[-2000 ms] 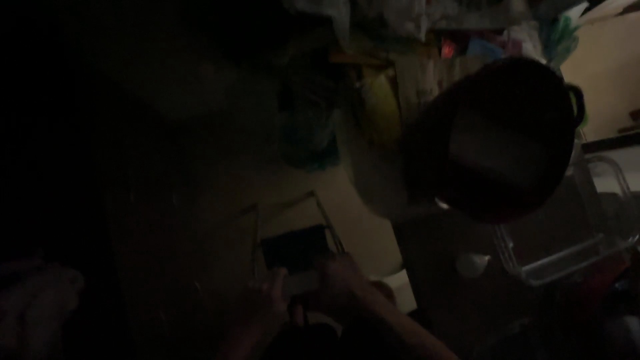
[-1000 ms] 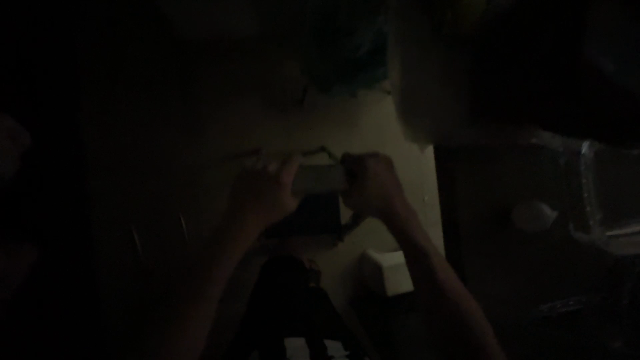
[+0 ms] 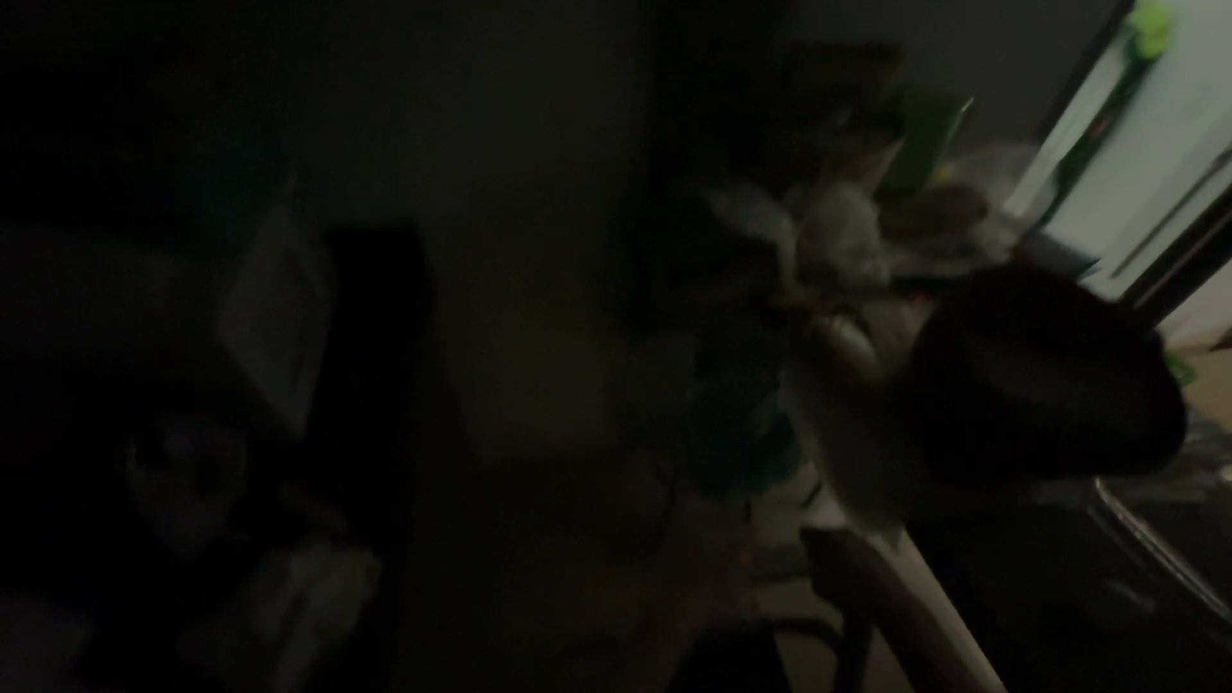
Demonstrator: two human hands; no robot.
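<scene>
The picture is very dark and blurred. My right hand (image 3: 839, 563) is at the lower right, over a pale table surface (image 3: 929, 577) near its edge; whether it holds anything cannot be made out. Left of it, a dim reddish blur (image 3: 707, 539) may be my left hand or forearm, but its fingers do not show. A faint pale strip (image 3: 782, 565) lies between the two. Beyond the hands is a teal, bag-like bundle (image 3: 741, 438). A large dark rounded vessel (image 3: 1044, 375) stands to the right, past my right hand.
Crumpled pale plastic bags (image 3: 837, 231) and mixed items are heaped behind the vessel. A clear plastic container's rim (image 3: 1160, 549) shows at the lower right. At left are a pale, box-like object (image 3: 279, 318) and a crumpled light cloth or bag (image 3: 308, 597).
The view has swung a lot, bringing in more of the left side and the back. Both hands were together on a pale flat object; now only my right hand shows plainly.
</scene>
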